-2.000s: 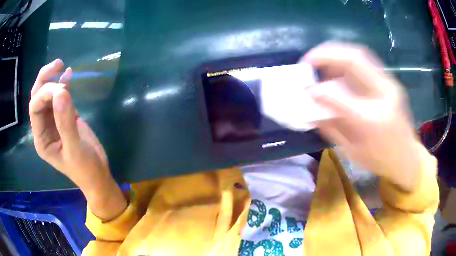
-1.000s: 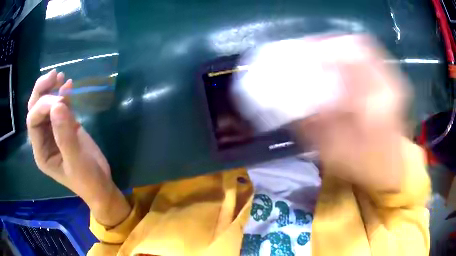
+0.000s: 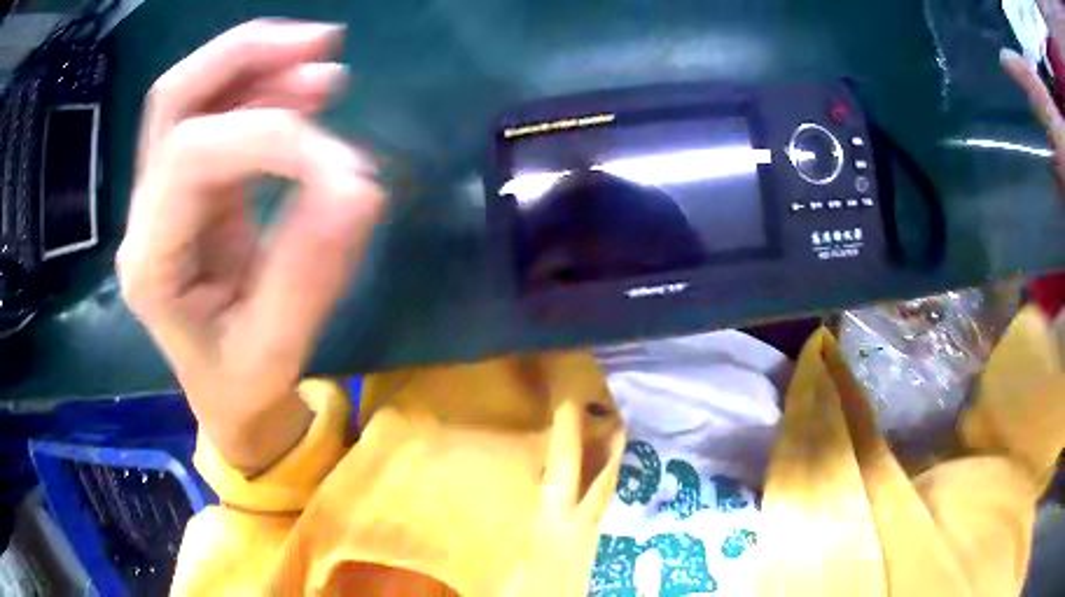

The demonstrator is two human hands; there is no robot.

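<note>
The black video speaker unit [image 3: 701, 192] lies flat on the green mat in front of me, screen at left, round dial and buttons at right, yellow text along its top. Its wrist strap [image 3: 917, 198] loops off the right end. My left hand [image 3: 251, 198] is raised over the mat left of the unit, fingers curled, slightly blurred, touching no unit. My right hand [image 3: 1039, 99] is at the far right, cut off by the picture's edge. Part of the white wiping cloth [image 3: 1027, 26] shows beside it; whether the fingers hold it is unclear.
Black waiting units [image 3: 70, 175] stand at the far left of the mat. A blue crate [image 3: 99, 466] holding black units is at lower left. Crumpled clear film waste [image 3: 923, 356] lies at lower right near my lap.
My right hand and the cloth have moved off the unit to the far right, uncovering its dial end. My left hand has moved right and up. The view has shifted left.
</note>
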